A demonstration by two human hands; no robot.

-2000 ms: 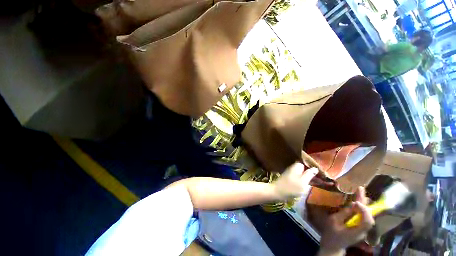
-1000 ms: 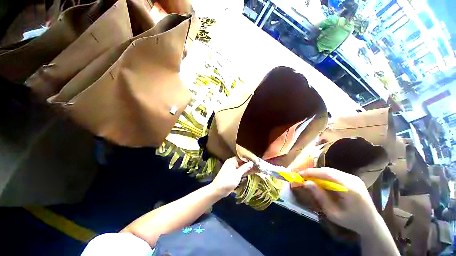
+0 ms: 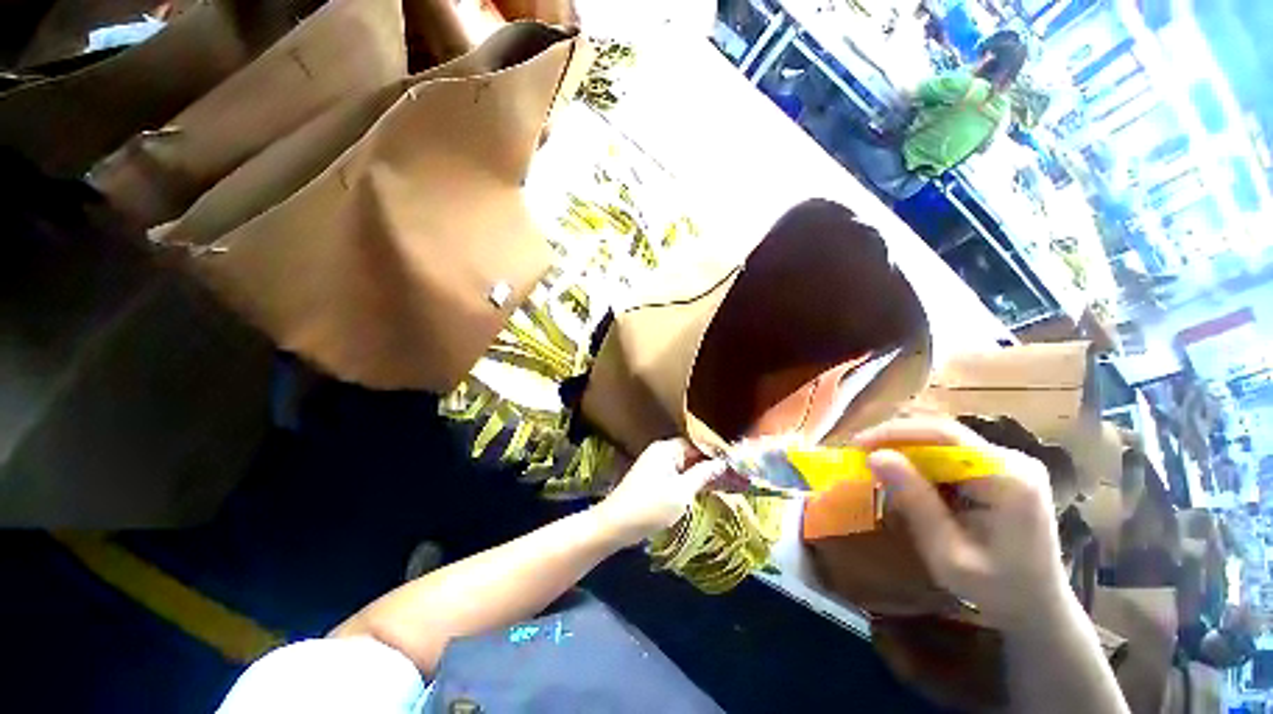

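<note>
A brown bag body (image 3: 649,356) lies on its side on the white bench, its dark opening facing right. An orange inner pocket and a white piece show inside. My left hand (image 3: 665,488) pinches the lower edge of the opening. My right hand (image 3: 963,523) holds a yellow-handled glue brush (image 3: 831,466). Its pale, blurred end is at the pinched edge, close beside my left fingers. Whether it touches the edge is hard to tell.
Open bag bodies (image 3: 405,237) stand at the left. More bag bodies (image 3: 1012,377) crowd the right. Yellow-olive strips (image 3: 719,541) lie around the held bag on the white bench (image 3: 726,154). A person in green (image 3: 956,123) is at a bench beyond. The floor has a yellow line (image 3: 168,600).
The brush has come from the right to the bag's edge since the earliest frame. Since the middle frame, its handle has levelled out and my right hand has shifted slightly. My left hand still pinches the edge.
</note>
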